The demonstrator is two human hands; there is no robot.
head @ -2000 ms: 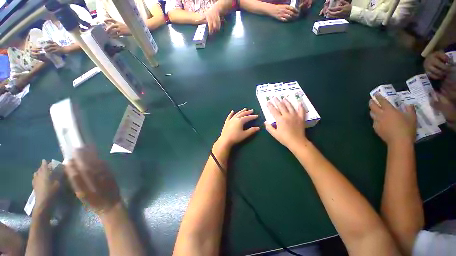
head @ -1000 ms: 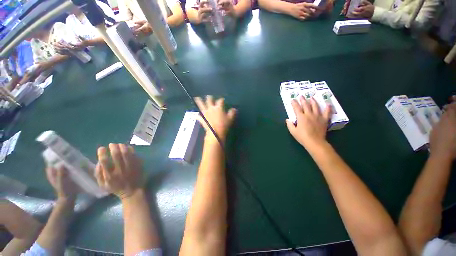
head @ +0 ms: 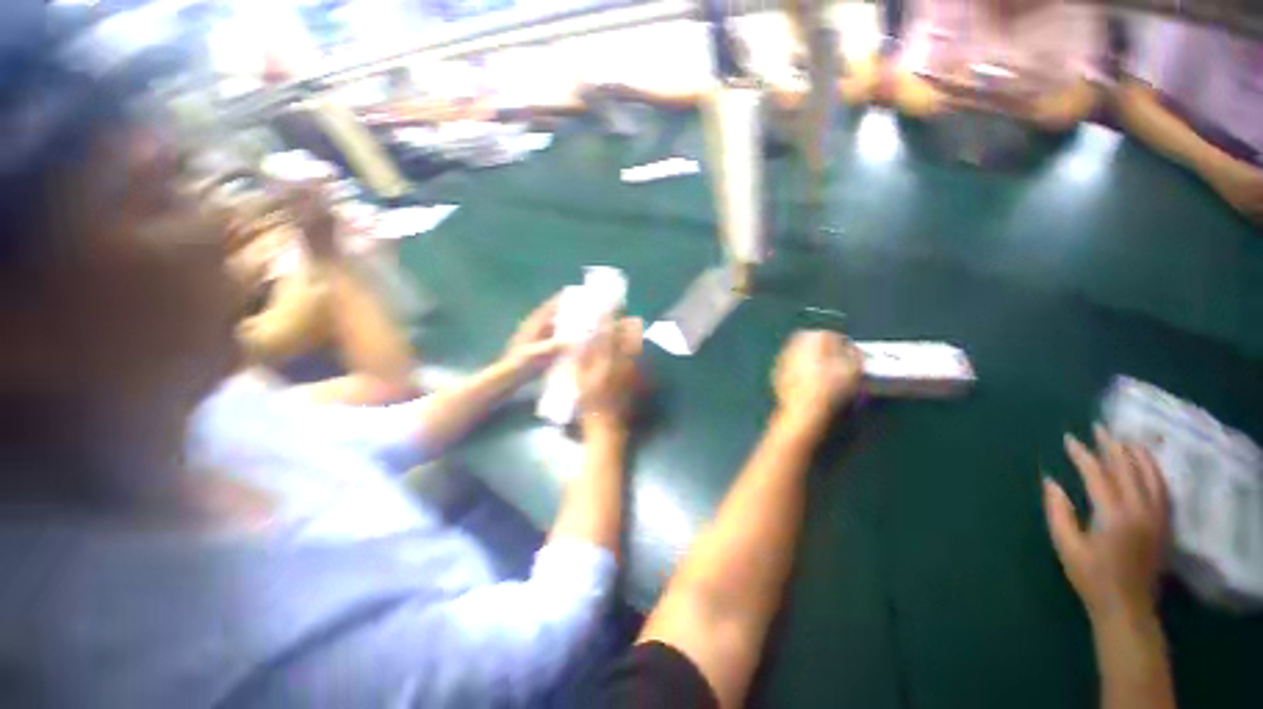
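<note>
The picture is blurred. My left hand is closed at the left end of a small white box, which lies crosswise on the green bench top. The hand hides the box's left end. My right hand has its fingers spread at the left side of a row of white cartons at the right edge of the picture. Its fingertips are beside or just touching the row, and it holds nothing.
A neighbour in light blue fills the left side, holding a white carton. A folded printed sheet lies by the rack post. Another white box lies behind. People sit along the far edge.
The view has swung left. My left hand has moved from beside the single box onto its end, and the box now lies crosswise. My right hand has come off the carton row to its left side.
</note>
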